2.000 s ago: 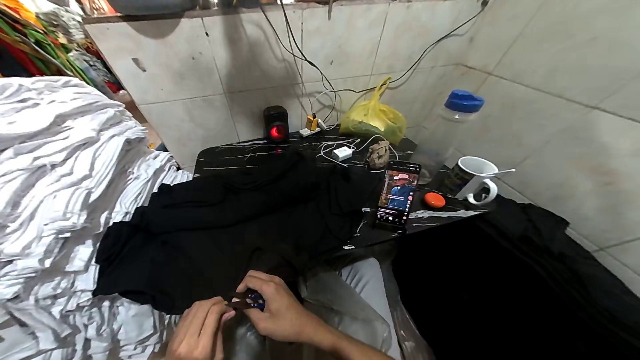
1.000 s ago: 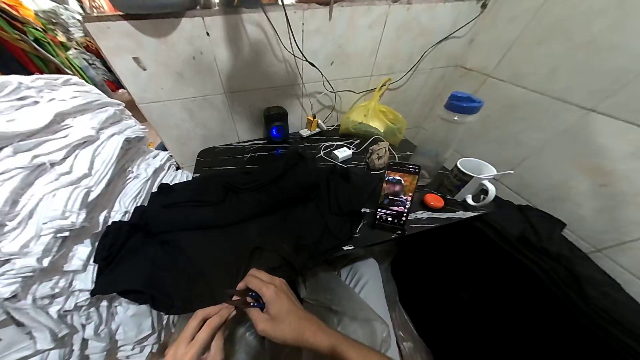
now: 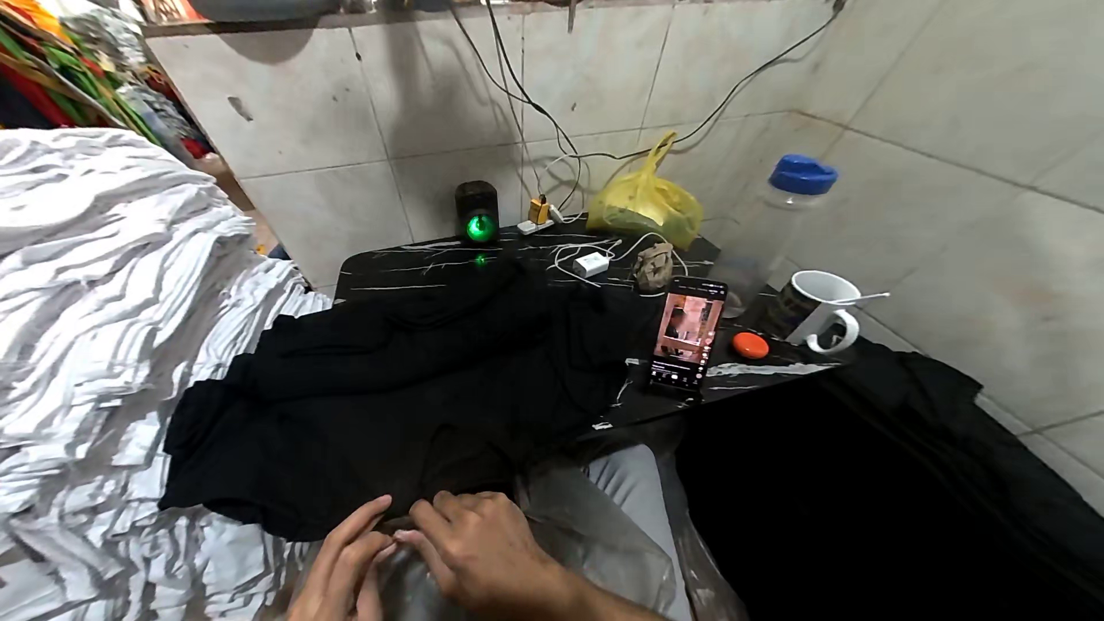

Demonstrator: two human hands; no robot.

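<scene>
Black fabric [image 3: 388, 388] lies bunched over the black marble-patterned table [image 3: 388, 267] and hangs down at its near edge. At that lower edge my left hand [image 3: 349, 561] and my right hand [image 3: 483, 552] meet, fingertips close together. Both hands seem to pinch a small dark bit of the fabric between thumb and fingers. What lies under the fingers of my right hand is hidden. Beneath the hands, a clear plastic sheet [image 3: 586, 543] covers my lap.
White cloth [image 3: 103, 345] is piled high at the left. On the table are a speaker [image 3: 477, 211], yellow bag [image 3: 647, 203], white charger [image 3: 591, 264], lit phone [image 3: 687, 332], orange lid [image 3: 749, 345], mug [image 3: 811, 310] and blue-capped bottle [image 3: 768, 224]. More black fabric [image 3: 845, 492] fills the right.
The dark blue object seen in my right hand earlier is not visible now. My right hand's fingers have shifted over the fabric edge. The speaker's light went from red to blue to green.
</scene>
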